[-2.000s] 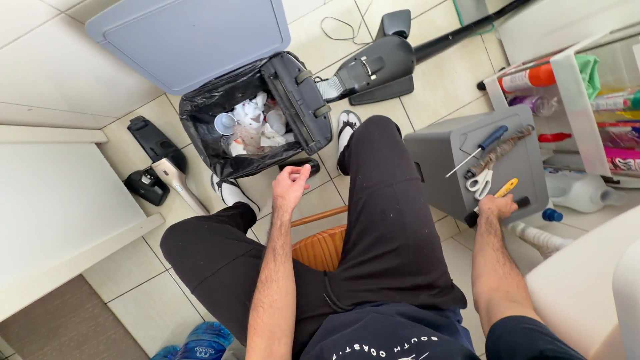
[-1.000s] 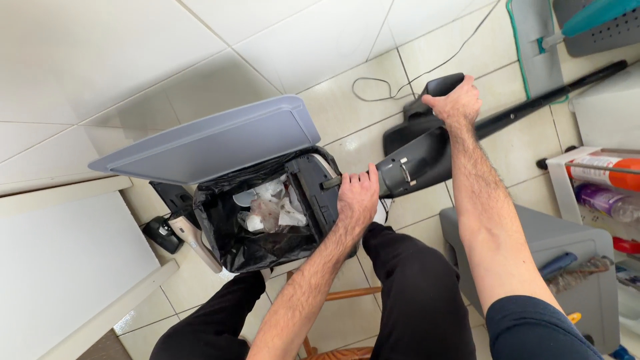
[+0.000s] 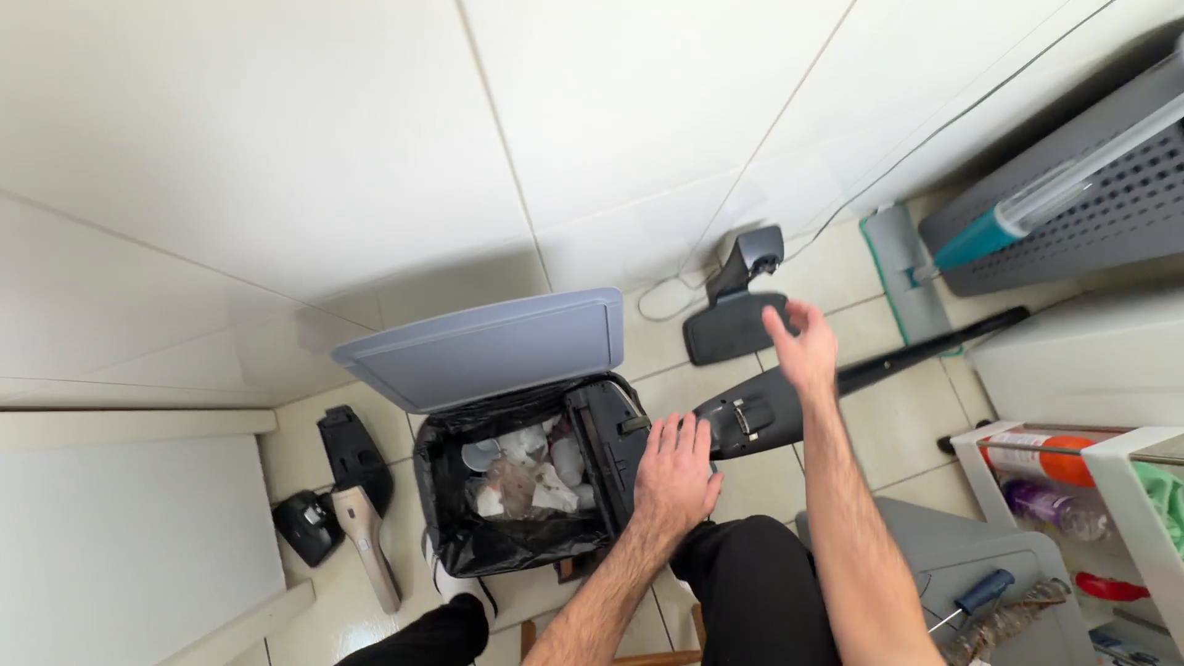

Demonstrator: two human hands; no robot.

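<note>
My left hand point(image 3: 676, 470) lies with spread fingers on the joint between the black floor head point(image 3: 606, 444) and the body of a stick vacuum cleaner point(image 3: 768, 412). The head rests across the right side of a bin lined with a black bag point(image 3: 499, 555), which holds crumpled waste point(image 3: 527, 476). My right hand point(image 3: 803, 347) is raised over the vacuum's body, fingers apart and nothing in it. Just beyond it a black charging stand point(image 3: 731, 328) stands on the floor by the wall.
The bin's grey lid point(image 3: 499, 347) stands raised. A beige handheld vacuum point(image 3: 370, 546) lies at left. A flat mop point(image 3: 906, 277) leans at right. A grey box point(image 3: 980, 555) bears a screwdriver point(image 3: 980, 592); beside it is a shelf rack with bottles point(image 3: 1041, 458). A cable runs along the wall.
My right hand has left the dark part of the stand that it touched a second ago. Two seconds ago it was at the tools on the grey box. The view has shifted toward the wall.
</note>
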